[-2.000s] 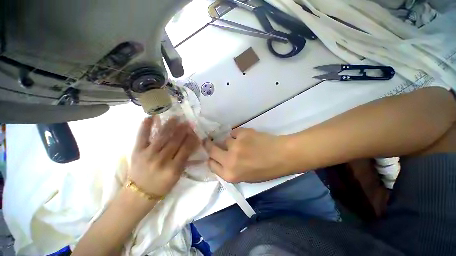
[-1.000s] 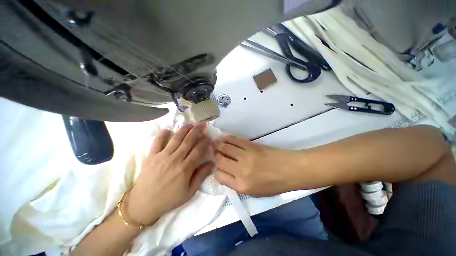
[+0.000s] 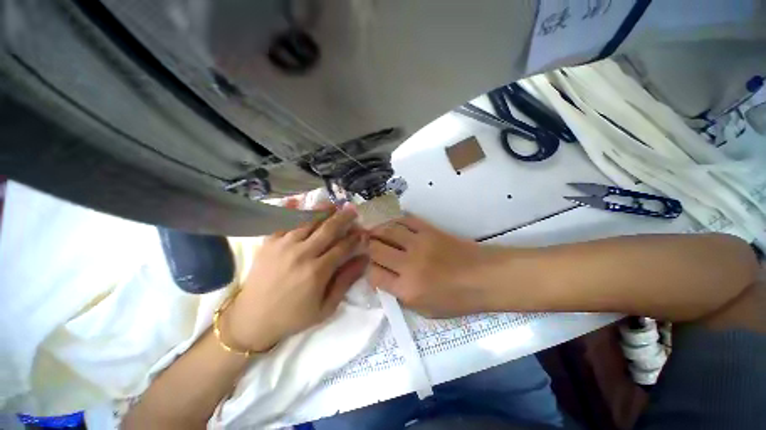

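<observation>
Cream main fabric (image 3: 92,311) lies bunched at the left and runs under both hands beside the needle area. My left hand (image 3: 294,273) lies on the cloth, palm down, fingers reaching below the machine head. My right hand (image 3: 420,267) is just right of it, fingers curled down on the work near the beige ribbed knob (image 3: 380,210). The white binding strip (image 3: 405,344) comes out below my right hand and hangs over the table's front edge. The needle and presser foot are mostly hidden by the machine head and fingers.
The sewing machine head (image 3: 277,92) fills the top left. A dark rounded lever (image 3: 197,260) stands left of my left hand. Shears (image 3: 529,144), a brown square (image 3: 465,154), thread snips (image 3: 626,201) and cut strips (image 3: 621,126) lie right. A printed ruler (image 3: 453,329) runs along the front.
The head view has shifted, so the machine head fills more of the picture. Both hands have moved closer together, nearer the beige knob. More of the front ruler shows.
</observation>
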